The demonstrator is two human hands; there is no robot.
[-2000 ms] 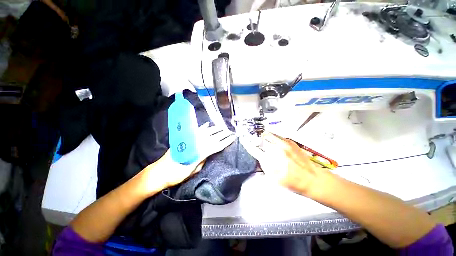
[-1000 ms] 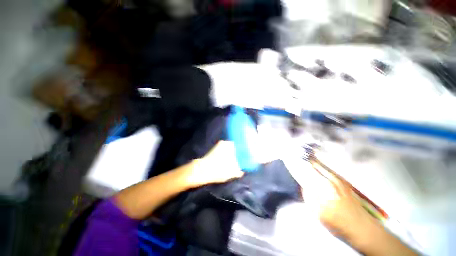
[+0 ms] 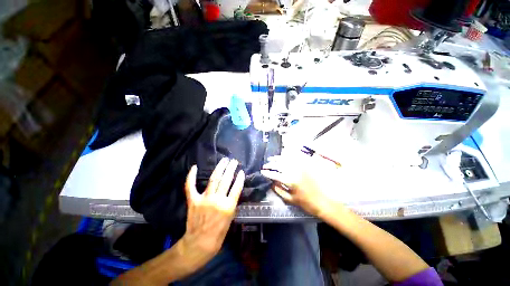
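The dark garment (image 3: 237, 144) lies bunched on the machine bed, its right part under the needle area (image 3: 267, 134) of the white sewing machine (image 3: 330, 101). My left hand (image 3: 215, 190) lies on the garment near the table's front edge, fingers spread and palm down. My right hand (image 3: 291, 179) is at the garment's right edge, thumb and fingertips on the cloth; overexposure blurs its fingers. The light-blue plastic piece (image 3: 240, 111) is just left of the needle. Snips (image 3: 321, 156) with an orange handle lie right of the needle.
Black garments (image 3: 168, 111) with a white label cover the left of the table. A ruler strip (image 3: 386, 211) runs along the front edge. The control panel (image 3: 436, 103) is at right. A metal flask (image 3: 349, 34) stands behind the machine. A blue bin (image 3: 112, 267) is below left.
The view has shifted and shows more of the machine and table. My left hand has moved from beside the blue piece towards the table's front edge. More garment lies spread left of the needle.
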